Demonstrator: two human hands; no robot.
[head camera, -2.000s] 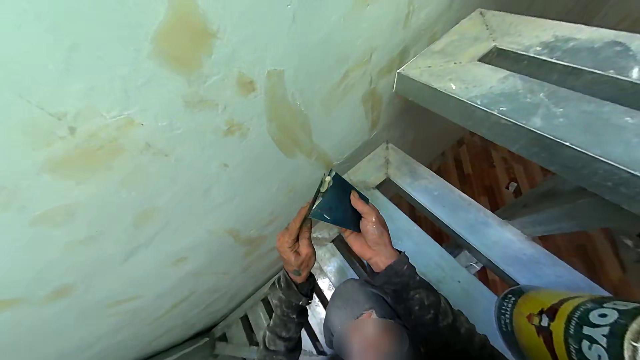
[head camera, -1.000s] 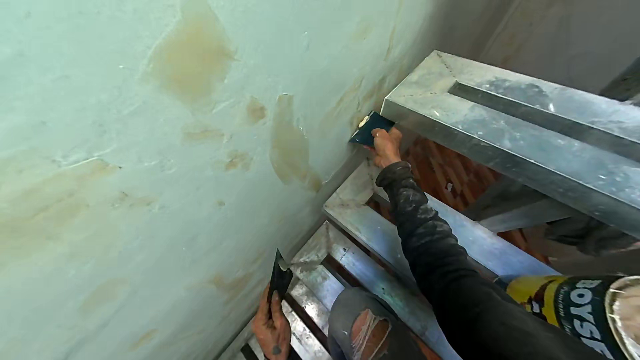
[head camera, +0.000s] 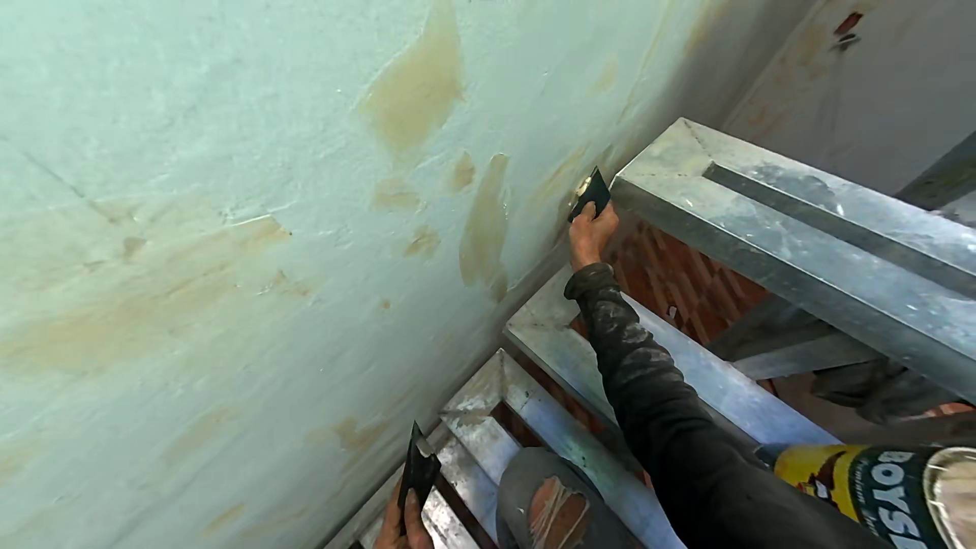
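My right hand, on an outstretched arm in a stained dark sleeve, grips a dark flat filler spreader with pale paste along its edge. That spreader is at the pale green wall, close to the end of the upper metal stair tread; whether it touches the wall I cannot tell. Low in the view, my left hand holds a second dark spreader upright, with some paste on its face. Tan filler patches mark the wall between and above the hands.
Metal stair treads with open slots descend along the wall. A Boysen paint can stands at the lower right. My knee in torn grey trousers is at the bottom. Brown flooring shows through the gaps below.
Two seconds ago both hands were together with the spreaders. They have since parted, the right hand reaching out to the wall beside the upper tread. The view has shifted.
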